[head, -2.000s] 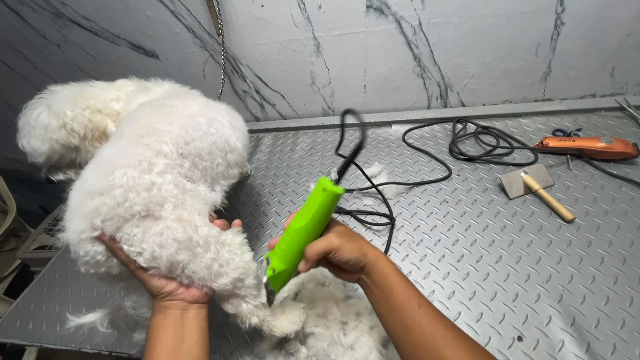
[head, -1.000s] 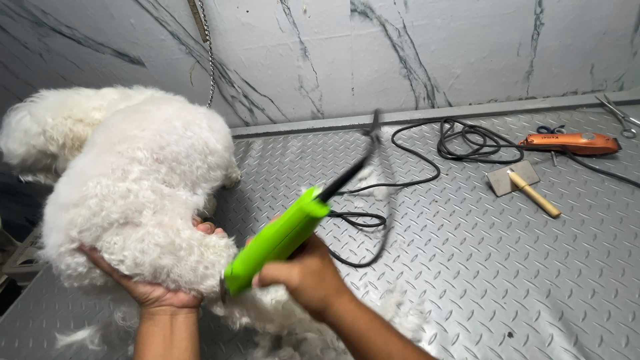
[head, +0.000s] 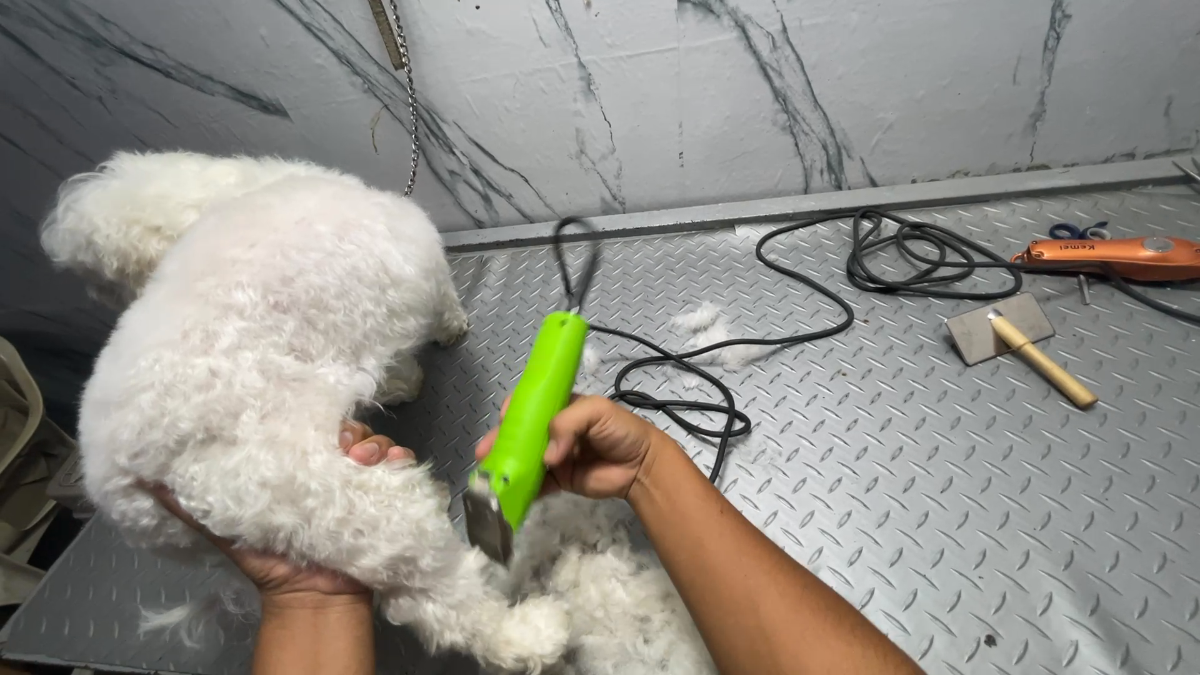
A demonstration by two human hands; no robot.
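A white curly-coated dog stands on the diamond-plate metal table, its head turned toward the far left. My left hand is wrapped around its hind leg from below, fingertips showing on the inner side. In my right hand is a bright green electric hair clipper, tilted with its metal blade down, just beside the lower part of that leg. A black cord runs from its upper end. Loose cut fur lies in a pile below the clipper and the paw.
On the right lie an orange clipper, a slicker brush with a wooden handle, blue-handled scissors and a coiled black cord. A chain hangs along the marbled wall. A beige plastic basket stands at the left.
The green clipper, held low against the leg a second ago, is now more upright with its blade a little off the fur. My left hand keeps its hold on the leg.
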